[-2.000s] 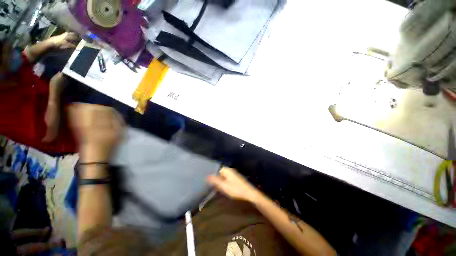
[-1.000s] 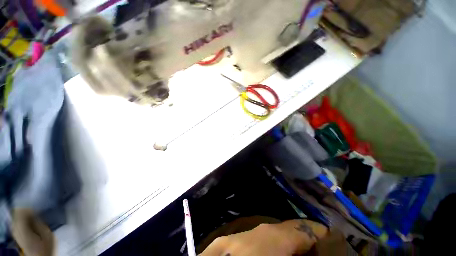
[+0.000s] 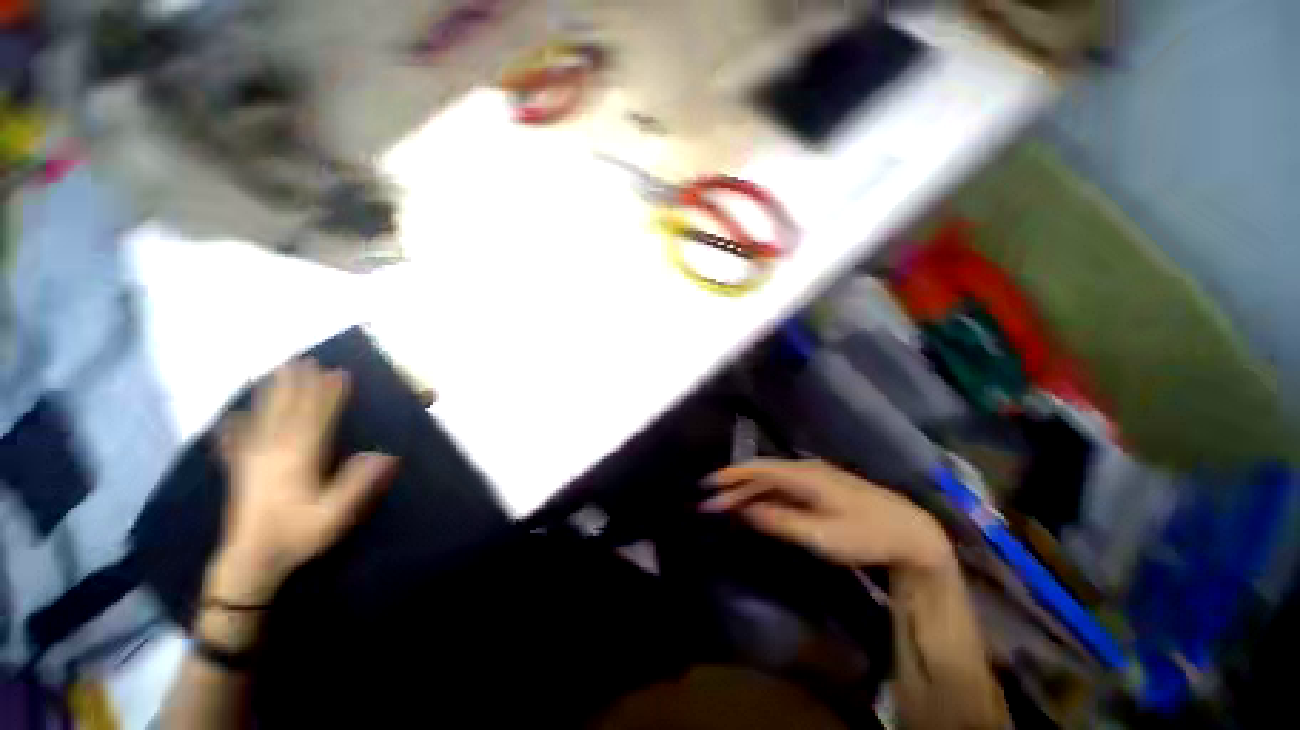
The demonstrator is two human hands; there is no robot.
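A black fabric panel (image 3: 414, 499) lies over the front edge of the white table and hangs down towards my lap. My left hand (image 3: 292, 471) rests on it with the fingers spread. My right hand (image 3: 834, 513) is off the table at the lower right, fingers loosely extended, and appears to hold nothing. Scissors (image 3: 727, 235) with a red and a yellow handle loop lie on the table beyond the panel. The sewing machine head (image 3: 243, 157) stands at the upper left, blurred. The needle area is too blurred to tell.
Grey-blue cloth (image 3: 100, 328) with dark patches lies at the left. A dark flat block (image 3: 841, 79) and another red-handled tool (image 3: 553, 83) lie near the machine. Right of the table is a container of scraps (image 3: 984, 328) with a green side and a blue bar.
The black panel now lies on the table edge under my left hand, which has moved in from the lower left. My right hand has moved up and right, into fuller view.
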